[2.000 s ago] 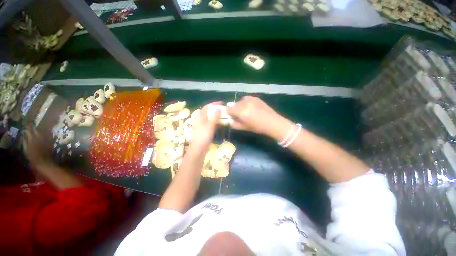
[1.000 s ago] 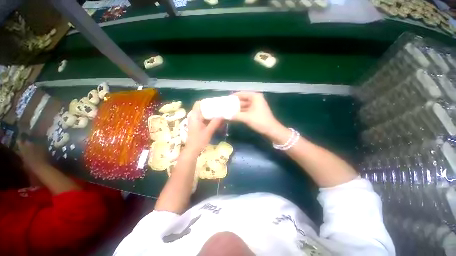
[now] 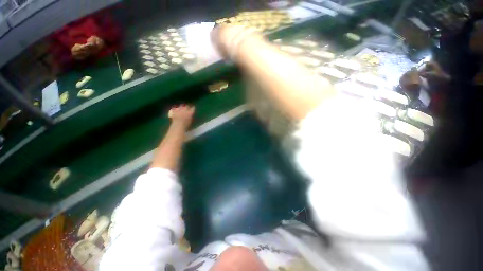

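My left hand [image 3: 182, 114] reaches over the green conveyor belt [image 3: 122, 119]. Its fingers are curled down, and a small pale spot shows at their left edge; I cannot tell if it is a held piece. My right hand [image 3: 226, 39] is stretched across the belt, blurred, at the white paper sheet [image 3: 198, 45] and the left end of the spread yellowish pile [image 3: 259, 22]. Its fingers and any piece in them are unclear. A cream piece [image 3: 218, 86] lies on the belt between my hands.
Another cream piece [image 3: 60, 178] lies on the belt. The loose cream pile [image 3: 90, 249] and orange-red bundle [image 3: 45, 246] are at lower left. Trays of oblong units [image 3: 408, 128] stand right, partly behind my right arm. A person's hands [image 3: 87, 46] work opposite.
The view has swung right. My hands have separated and moved forward over the belt, the right one farther. The white part seen between them earlier is no longer clearly visible.
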